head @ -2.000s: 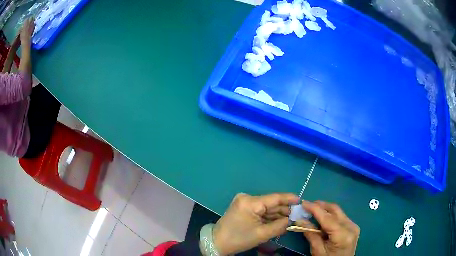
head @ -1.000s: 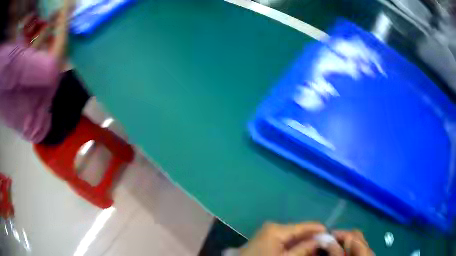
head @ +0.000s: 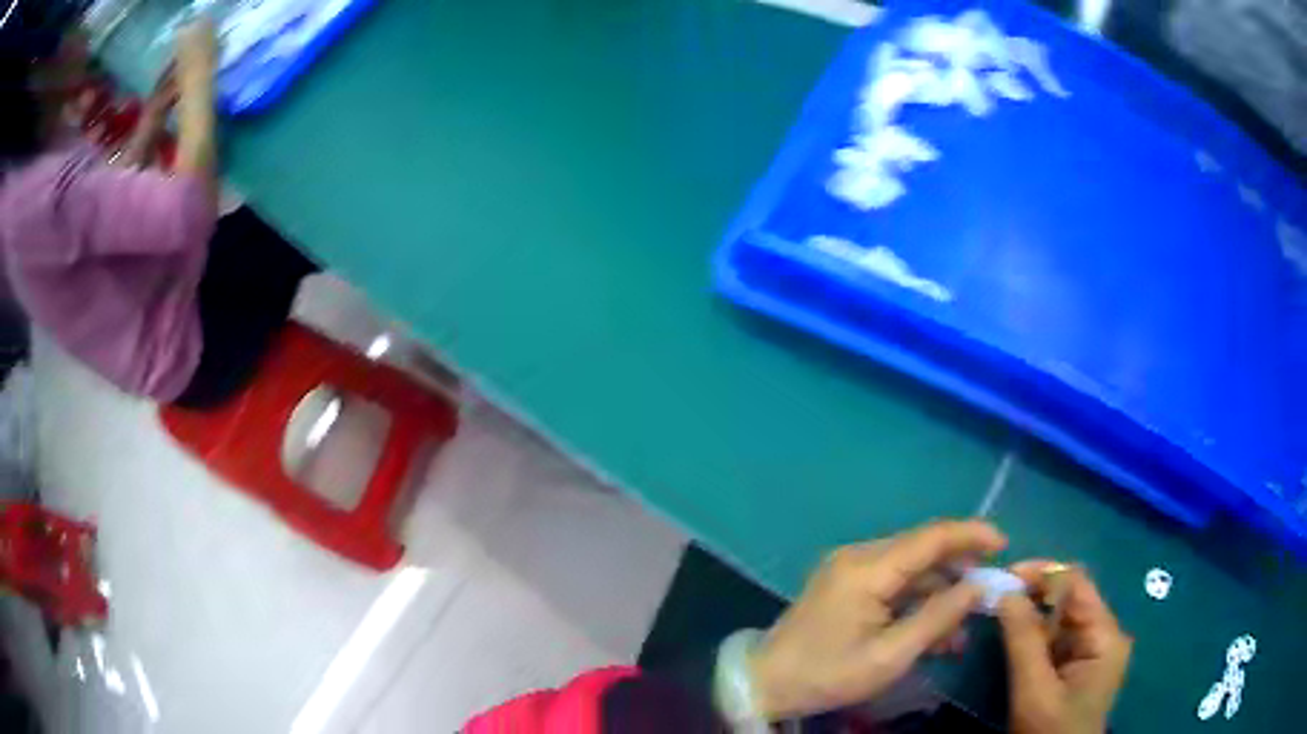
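Observation:
My left hand (head: pixel 874 617) and my right hand (head: pixel 1064 645) meet low in the view, over the bench's near edge. Between their fingertips they hold a small whitish piece (head: pixel 992 585), partly hidden by the fingers. The bamboo stick (head: pixel 1058 569) shows faintly at the fingers of my right hand. A single white insert with dark holes (head: pixel 1157 582) lies on the green mat right of my hands, and a small cluster of inserts (head: pixel 1228 680) lies below it.
The blue plastic tray (head: pixel 946 373) stands beyond my hands, with milky covers (head: pixel 877 158) heaped on its left side. A crumpled plastic bag (head: pixel 1247 50) is behind it. A person in pink (head: pixel 108 258) sits on a red stool (head: pixel 323 445) at left, beside another blue tray (head: pixel 294 58).
The camera view has shifted. My hands, nearly cut off by the lower edge a second ago, show more fully and still hold the small whitish piece between them.

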